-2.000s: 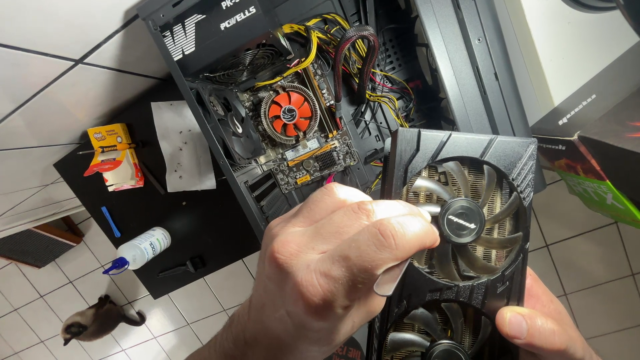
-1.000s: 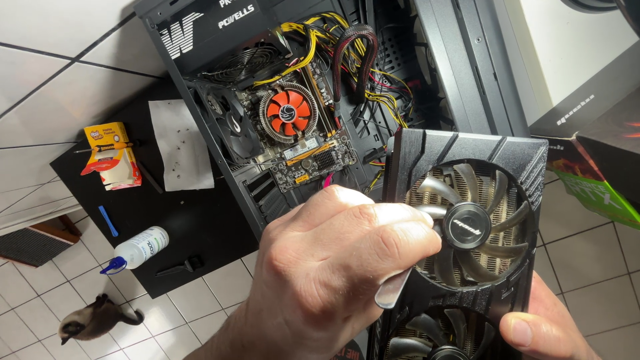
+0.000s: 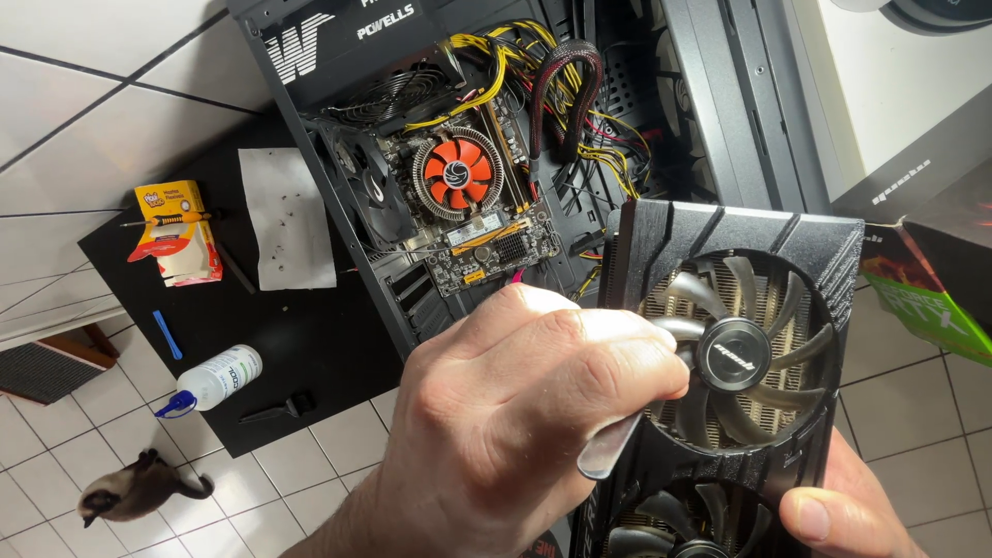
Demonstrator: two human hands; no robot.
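My left hand (image 3: 527,387) pinches a thin metal tool, whose rounded flat end (image 3: 608,449) sticks out below the fingers. Its fingertips are at the blades of the upper fan (image 3: 734,353) of a dual-fan graphics card (image 3: 744,232). What the fingertips touch there is partly hidden. My right hand (image 3: 845,496) grips the card's right edge, thumb on the front, other fingers mostly hidden behind it. Part of the lower fan (image 3: 697,535) shows at the bottom. Dusty-looking metal fins are visible between the blades. A small pink thing (image 3: 518,275) shows just behind my left knuckles.
Behind stands an open computer case (image 3: 353,256) with a motherboard, red cooler fan (image 3: 458,175) and cables (image 3: 570,74). A black table (image 3: 310,372) holds paper (image 3: 285,217), a yellow box (image 3: 167,200), a screwdriver, bottle (image 3: 225,376) and brush (image 3: 279,407). A cat (image 3: 136,488) is on the floor; a graphics card box (image 3: 922,310) stands right.
The upper fan's hub marking has turned, so the fan has rotated. The card has shifted slightly to the right. Both hands keep their holds.
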